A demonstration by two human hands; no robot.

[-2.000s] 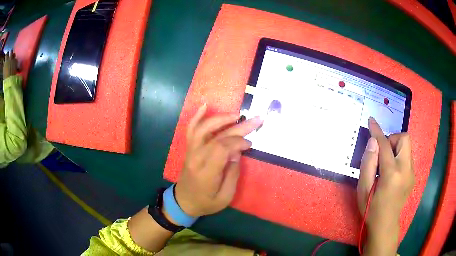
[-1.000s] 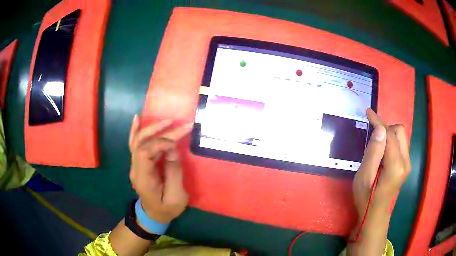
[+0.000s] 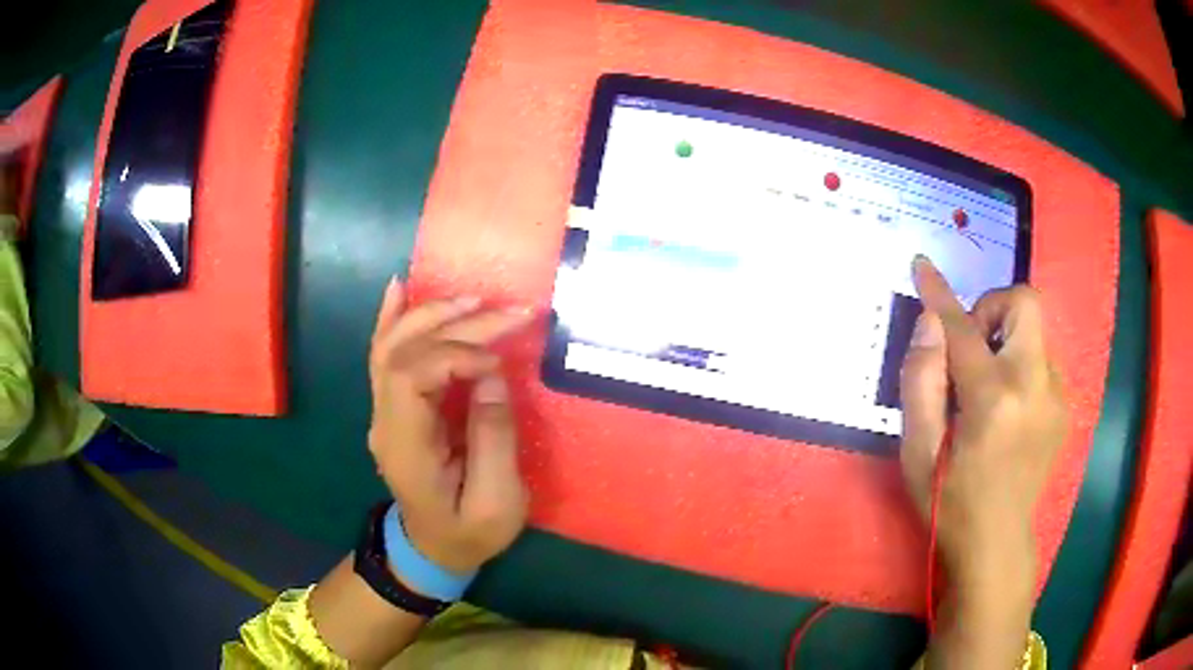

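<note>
A lit tablet lies on an orange-red foam pad, with a green dot and two red dots along the top of its white screen. My left hand is empty over the pad, left of the tablet, fingers apart. It wears a blue strap and a black wristband. My right hand is over the tablet's right part, index finger extended to the screen, other fingers curled. A thin red cord runs from this hand down the wrist; its end is hidden in the fingers.
On the green surface, a dark tablet lies on another foam pad at left. More pads show at the right edge. A person's yellow sleeve is at far left. Grey floor with a yellow line is lower left.
My left hand has left the screen's left side and is now over the pad. My right index finger has moved from the tablet's right edge inward over the screen. Screen content has changed.
</note>
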